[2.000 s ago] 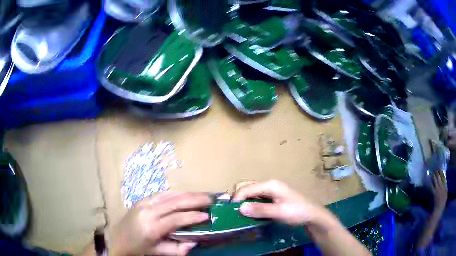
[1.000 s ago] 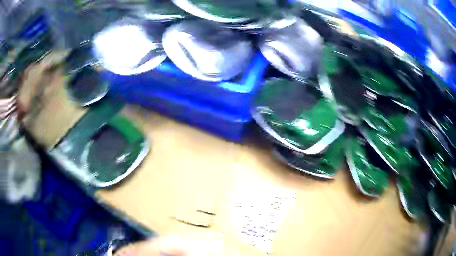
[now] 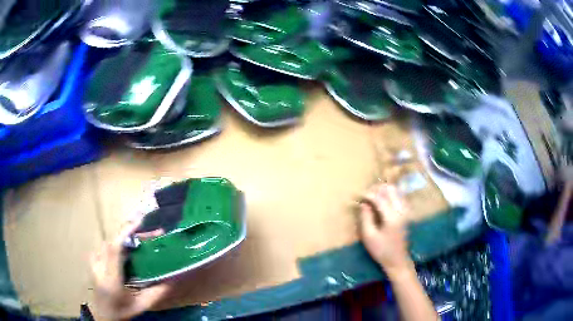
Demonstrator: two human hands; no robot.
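Note:
A glossy green housing [image 3: 207, 210] with a dark recess and a pale rim is at the lower left of the view, over the cardboard sheet [image 3: 283, 169]. My left hand [image 3: 119, 276] holds it by its left end. My right hand [image 3: 383, 226] is away from it at the right, with bent fingers near the small pale blocks [image 3: 411, 180] on a brown-stained patch. It is blurred, and I cannot tell if its fingers hold anything. The heap of tiny fittings does not show.
Green shells [image 3: 264, 94] are heaped along the back. A blue crate [image 3: 50, 138] with silver housings [image 3: 28, 81] stands at the back left. More green shells lie on a white sheet [image 3: 531, 157] at right. A lower bin [image 3: 455, 282] holds small parts. A person's arm [image 3: 559, 213] shows at the right edge.
The view swung left, then back right. A green housing is now held up in my left hand alone. My right hand, on a housing two seconds ago, is now apart at the pale blocks.

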